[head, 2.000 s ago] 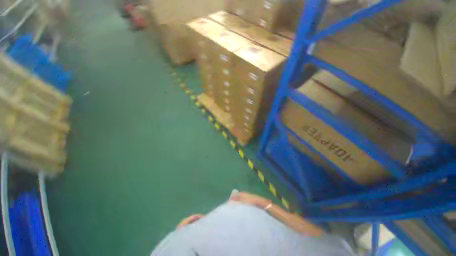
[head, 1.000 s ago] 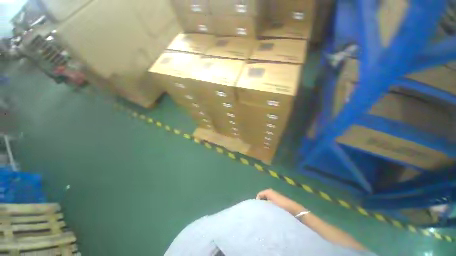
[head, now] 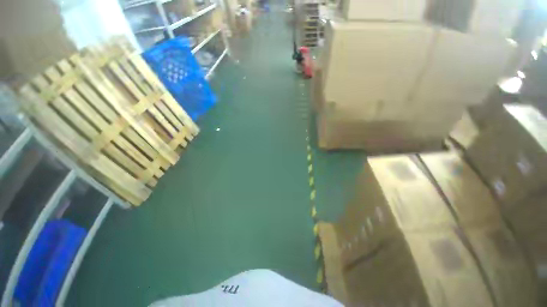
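Note:
Neither of my hands is in the picture; only my light shirt front shows at the bottom edge. The nearest things are stacked brown product boxes (head: 420, 192) at the lower right, with dark printed squares on their tops and small white labels on their sides. They stand in tiers on a pallet or flat base (head: 331, 255), of which only an edge shows beside the aisle tape. More brown boxes (head: 519, 159) rise higher at the right edge. The view is somewhat blurred.
Yellow-black tape (head: 312, 195) runs along the green floor (head: 240, 180). Pale wooden pallets (head: 111, 120) lean at the left, beside a blue plastic pallet or crate (head: 180, 75) and white-framed racking (head: 66, 183). A large carton (head: 408, 84) stands beyond the stack. A red wheeled thing (head: 306, 62) is farther off.
The view has swung left along the aisle. The box stack now lies at the lower right, the blue racking is out of view, and the hand with a wristband is gone from the picture.

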